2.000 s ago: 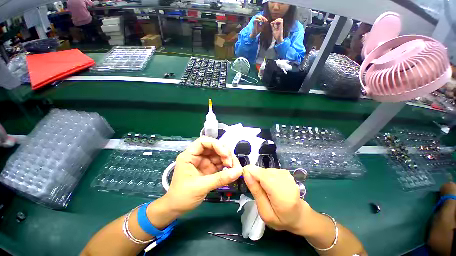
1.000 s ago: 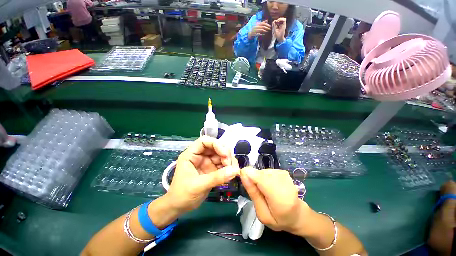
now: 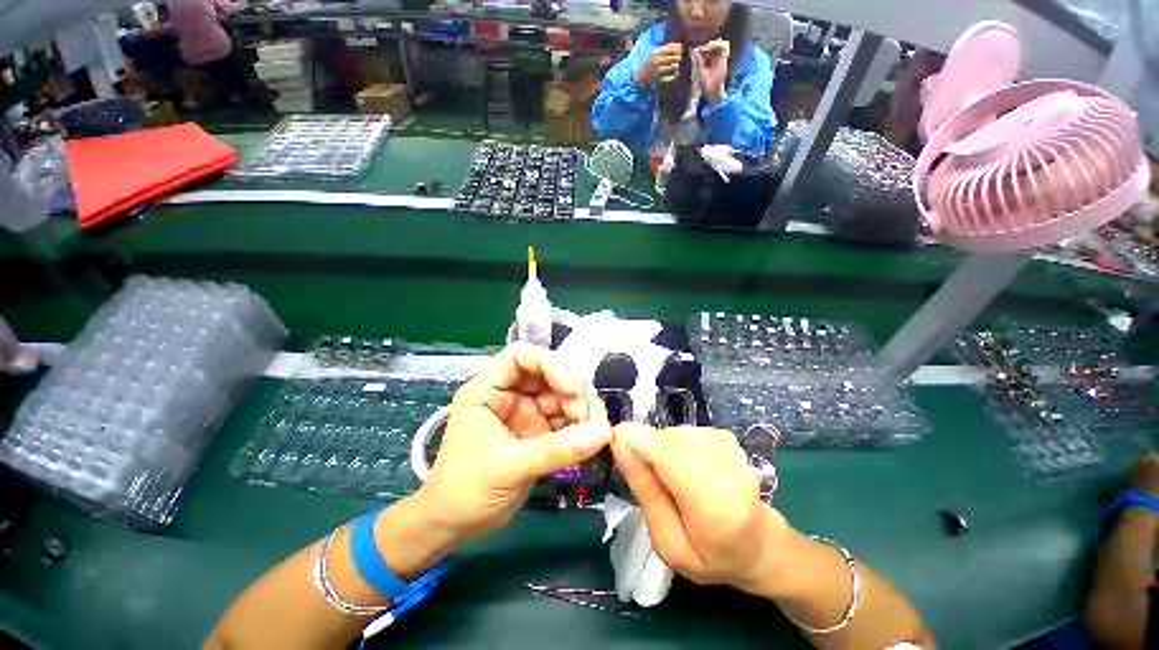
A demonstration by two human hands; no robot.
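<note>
My left hand (image 3: 515,438) and my right hand (image 3: 693,495) meet at the fingertips in front of the black unit (image 3: 578,483). Thumb and forefinger of each are pinched on a tiny part, almost wholly hidden and too small to identify. Two black round eyepiece cups (image 3: 647,372) stand side by side just beyond the fingers. White wipes (image 3: 604,340) lie on the unit. A crumpled white wipe (image 3: 642,559) hangs at its front, partly behind my right hand. Thin dark tweezers (image 3: 578,594) lie on the green mat (image 3: 483,597).
A white squeeze bottle (image 3: 534,315) stands behind the unit. Clear blister trays lie left (image 3: 337,432) and right (image 3: 813,381); a tall tray stack (image 3: 140,394) is far left. A round clear container (image 3: 761,444) is right of the unit. A pink fan (image 3: 1036,165) is upper right. A person (image 3: 686,89) sits opposite.
My hands stay nearly in place, fingertips together, with only slight finger movement. The person opposite has shifted their hands a little.
</note>
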